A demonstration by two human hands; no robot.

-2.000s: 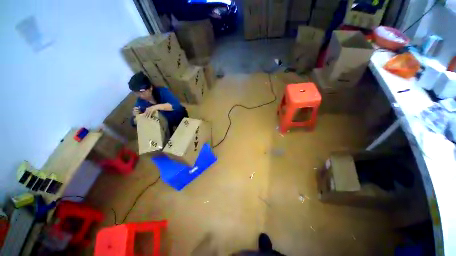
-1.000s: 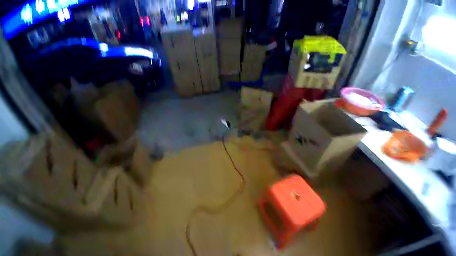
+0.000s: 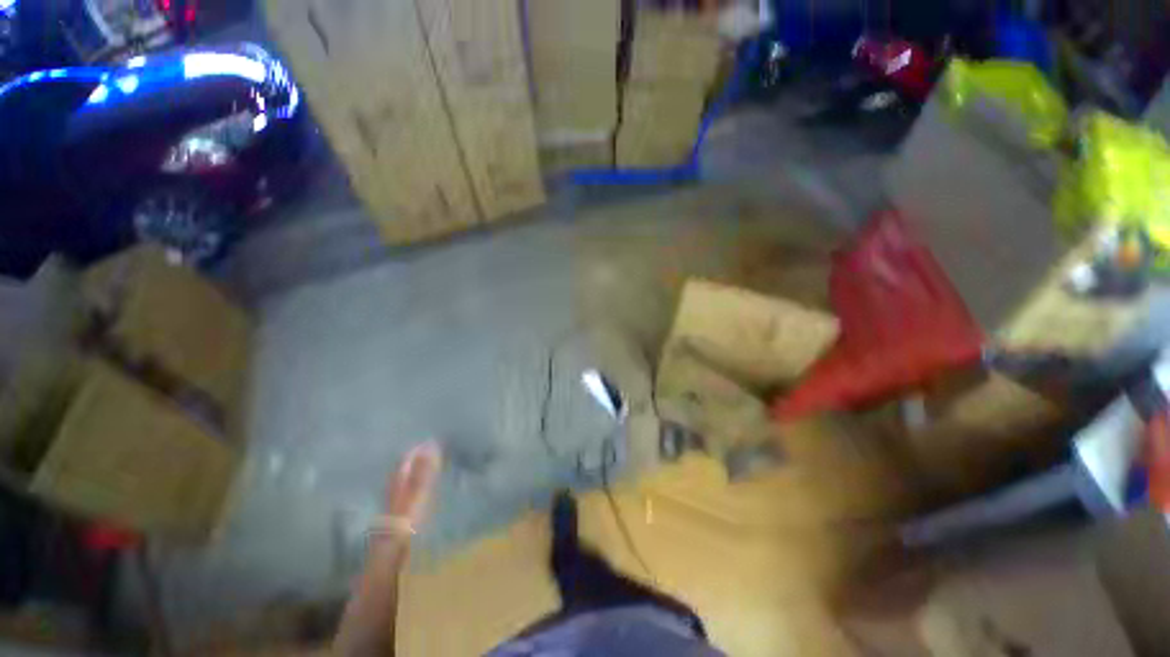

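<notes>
My left hand (image 3: 413, 483) shows blurred at the lower left over the grey pavement, with a thin band at the wrist. No thing shows in it, but the blur hides how its fingers are set. My right hand is not in view. Nearest in front of me, an open brown carton (image 3: 738, 353) stands at the doorway edge, beside a red sheet-like thing (image 3: 898, 315). My dark shoe (image 3: 565, 520) is at the edge of the tan floor.
Tall stacked cartons (image 3: 417, 109) stand outside ahead, some on a blue frame (image 3: 635, 176). More cartons (image 3: 141, 436) are at the left. A dark car (image 3: 154, 154) is at the upper left. Yellow-green covered goods (image 3: 1123, 180) stand at the right. A dark cable (image 3: 626, 526) crosses the threshold.
The view has moved forward to the doorway and tilted down. The stacked cartons appear closer. The orange stool has left the view, and my left hand has come into view.
</notes>
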